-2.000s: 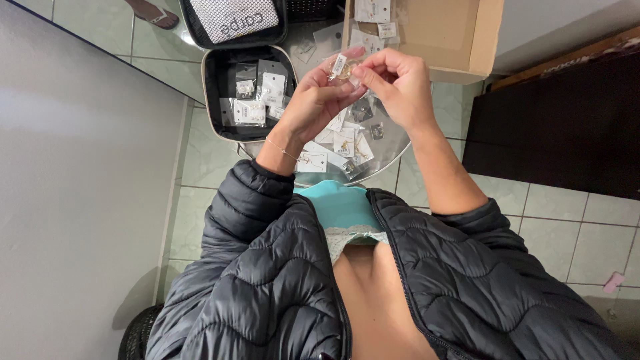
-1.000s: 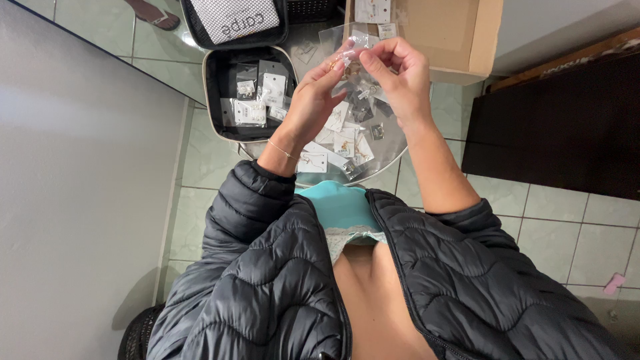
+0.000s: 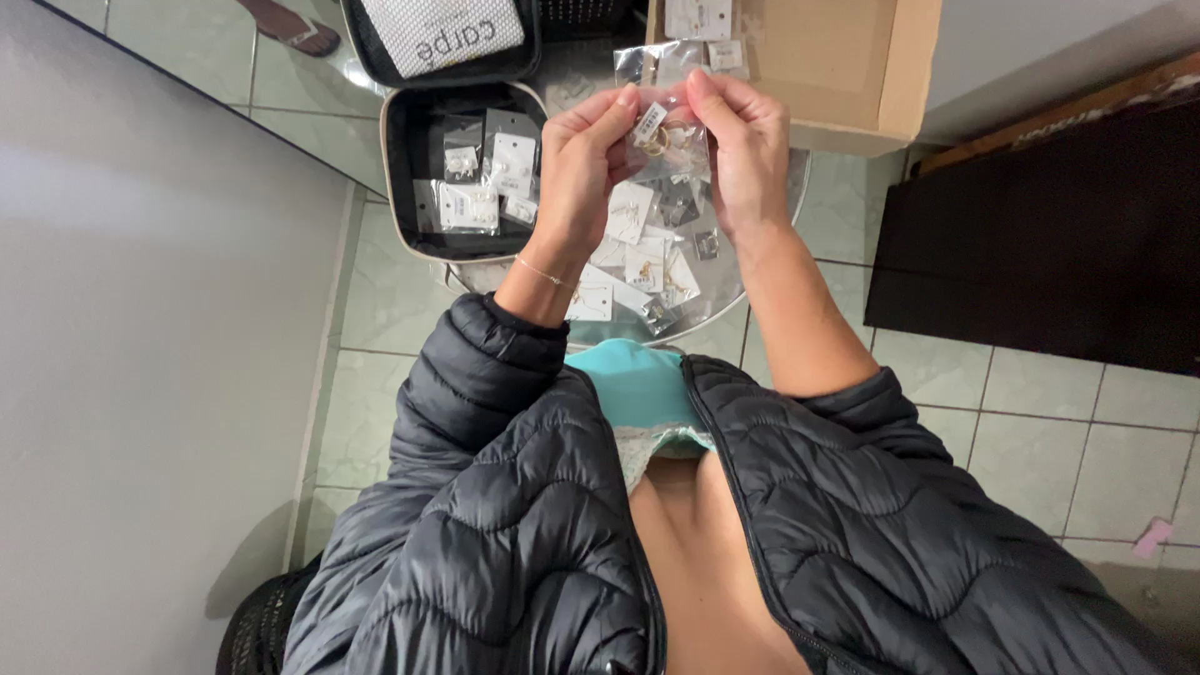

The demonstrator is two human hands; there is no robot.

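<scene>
Between both hands is a clear plastic bag with gold-coloured ring-like jewelry and a small white tag inside. My left hand pinches its left edge between thumb and fingers. Its right edge is gripped by my right hand, thumb on top. Below the hands, bagged jewelry on white cards lies scattered on a round glass table. Left of my left hand, an open black case with a pale rim holds several carded jewelry packets.
A cardboard box stands at the upper right, with carded packets at its left side. The case's lid holds a white mesh pouch. A dark panel is at the right. A person's sandalled foot shows at the upper left.
The hands have moved apart a little, and the bag now lies stretched flat between them, with its tag and jewelry in clearer view. Both hands still hold it.
</scene>
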